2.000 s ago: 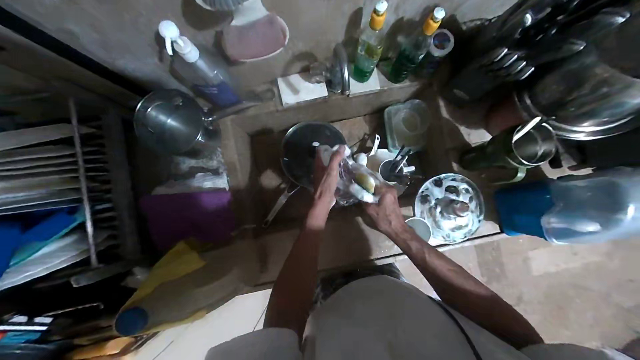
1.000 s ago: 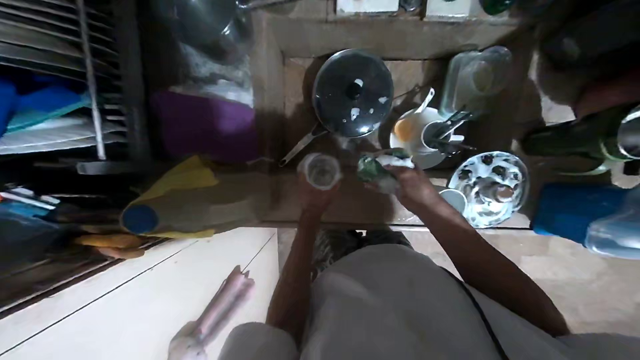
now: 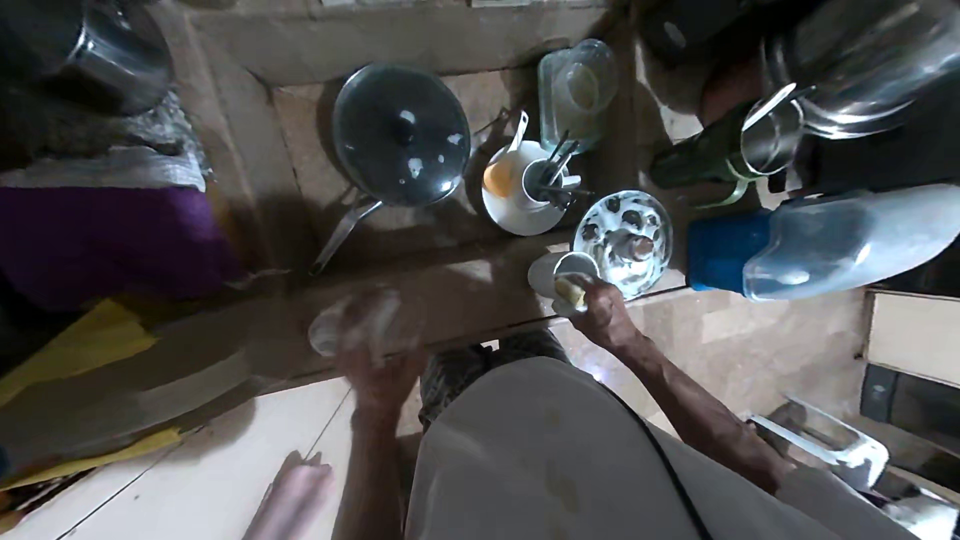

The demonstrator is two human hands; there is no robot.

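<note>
My left hand (image 3: 379, 345) is blurred over the near ledge of the sink, around a clear glass or cup (image 3: 330, 330) that is also blurred. My right hand (image 3: 604, 311) grips a yellowish sponge (image 3: 570, 291) at the mouth of a white cup (image 3: 544, 276) on the ledge. Right of that cup lies a soapy round metal tray with hollows (image 3: 624, 232). In the basin are a lidded pan (image 3: 401, 135), its handle toward me, and a white bowl (image 3: 517, 217) holding an orange item and a cup of cutlery (image 3: 541, 184).
A clear plastic container (image 3: 562, 97) stands at the basin's back right. Right of the basin are a green mug (image 3: 705, 154), a blue container (image 3: 727, 247) and a large metal pot (image 3: 862, 60). A purple cloth (image 3: 112, 240) and a dark pot (image 3: 112, 60) are at left.
My hands were together over the basin, then came apart, the left around a glass. Since then the left has moved left and the right has moved right to the white cup. The view has shifted down.
</note>
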